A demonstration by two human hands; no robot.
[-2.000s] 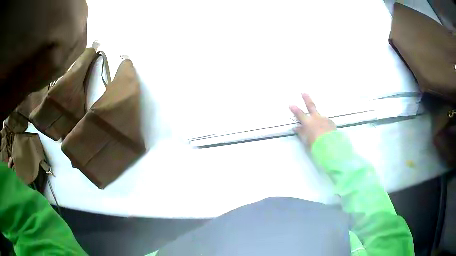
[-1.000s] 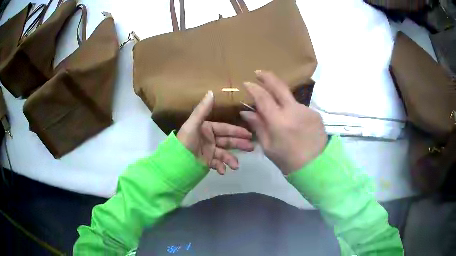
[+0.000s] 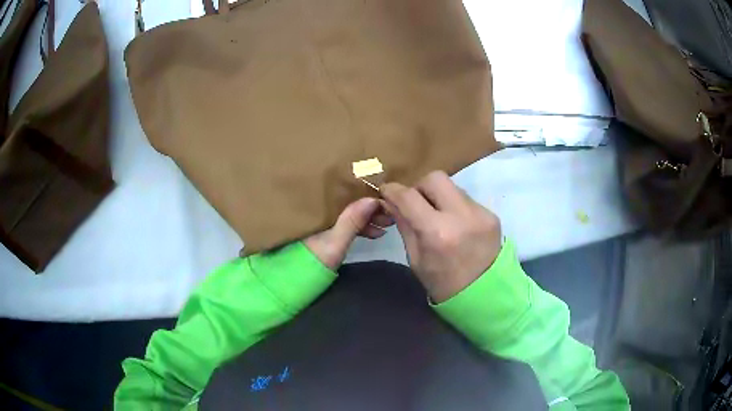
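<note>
A large tan-brown tote bag lies flat in front of me. A pale-yellow film rectangle sits low on its front. My right hand pinches a thin pick, its tip just below the film. My left hand is at the bag's near edge just below the film, thumb on top and fingers curled, gripping the bag's edge. Its fingertips are close to my right fingertips and partly hidden.
A white layered stack lies right of the bag on the white-covered table. Another brown bag stands at left. Brown bags with gold metal pieces lie at right. A small yellow scrap is near the table edge.
The bag came into view over the white stack and is now nearer and larger. My left hand moved from open above the bag to its edge. The pick is now at the yellow film.
</note>
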